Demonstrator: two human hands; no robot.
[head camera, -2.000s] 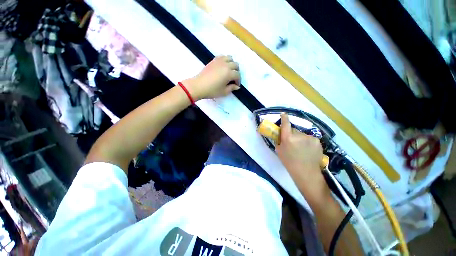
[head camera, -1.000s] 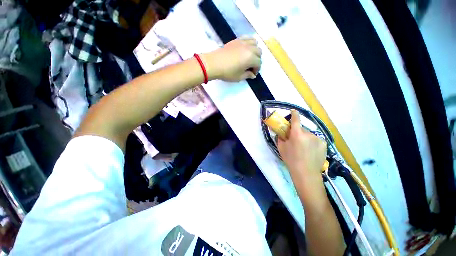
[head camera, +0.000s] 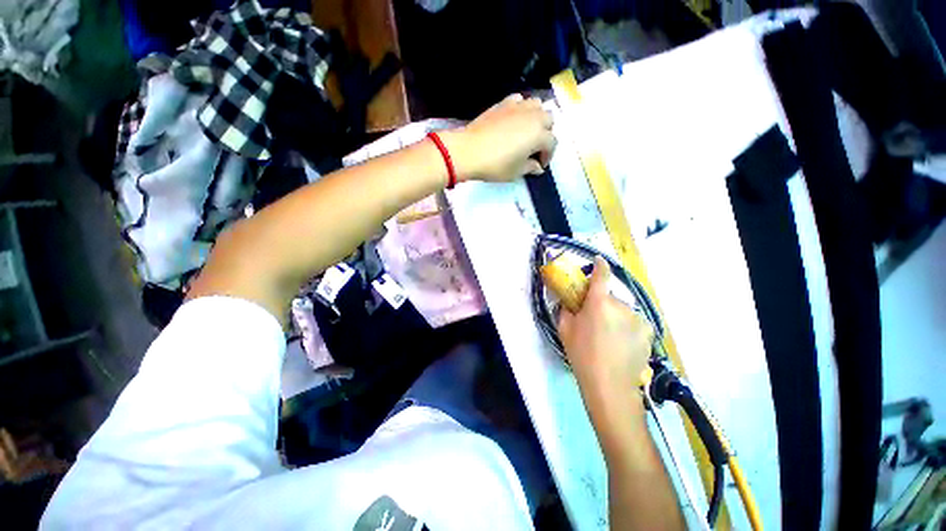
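A narrow black fabric strip (head camera: 547, 203) lies on the white cloth-covered table (head camera: 693, 259) near its front edge. My left hand (head camera: 510, 139) is closed on the strip's far end, its fingertips partly hidden. My right hand (head camera: 607, 334) grips the yellow handle of the steam iron (head camera: 563, 279), whose pointed tip rests on the strip just below my left hand. The iron and my right forearm hide the strip further down. The yellow template strip (head camera: 605, 192) lies beside the black strip, passing along the iron's right side.
Two wider black strips (head camera: 780, 342) lie across the table to the right, one with a folded top end. The yellow hose (head camera: 744, 494) and black cord trail from the iron. Plaid garments (head camera: 249, 99), dark clothes with white tags and a pinkish cloth (head camera: 427, 272) lie left of the table.
The view has shifted along the table towards its far end. The iron and my left hand have moved along the black strip towards that end, and my right hand keeps its grip.
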